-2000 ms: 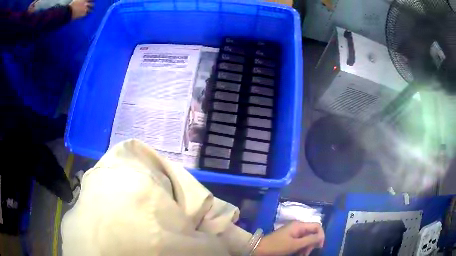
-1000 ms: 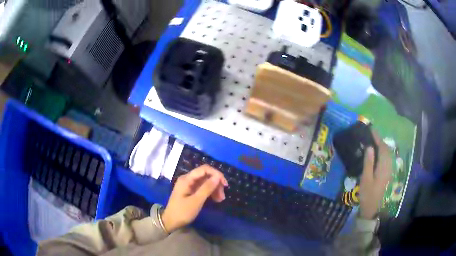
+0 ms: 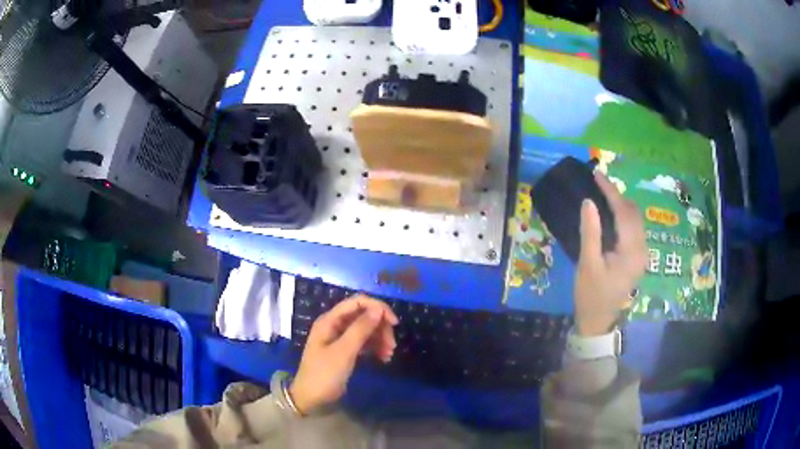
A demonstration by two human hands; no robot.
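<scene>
My right hand (image 3: 609, 263) holds a black housing (image 3: 568, 209) over the green insect book (image 3: 671, 224). My left hand (image 3: 344, 351) is bare and holds nothing that I can see, with its fingers curled but thumb and fingertips a little apart, above the left part of the black keyboard (image 3: 474, 340). A wooden fixture (image 3: 425, 145) stands upright on the perforated plate (image 3: 386, 235), with a black housing with pale lettering (image 3: 423, 93) at its top. A stack of black housings with socket slots (image 3: 265, 167) stands on the plate's left part.
White multi-socket pieces (image 3: 435, 24) lie at the plate's back. A white cloth (image 3: 250, 302) is left of the keyboard. A blue bin (image 3: 105, 296) with rows of black housings is at left, another blue bin's rim (image 3: 746, 405) at lower right. A fan and vented white box (image 3: 149, 131) stand at back left.
The view has swung from the left bin to the bench, then turned slightly. My right hand still holds the black housing over the book. My left hand stays over the keyboard.
</scene>
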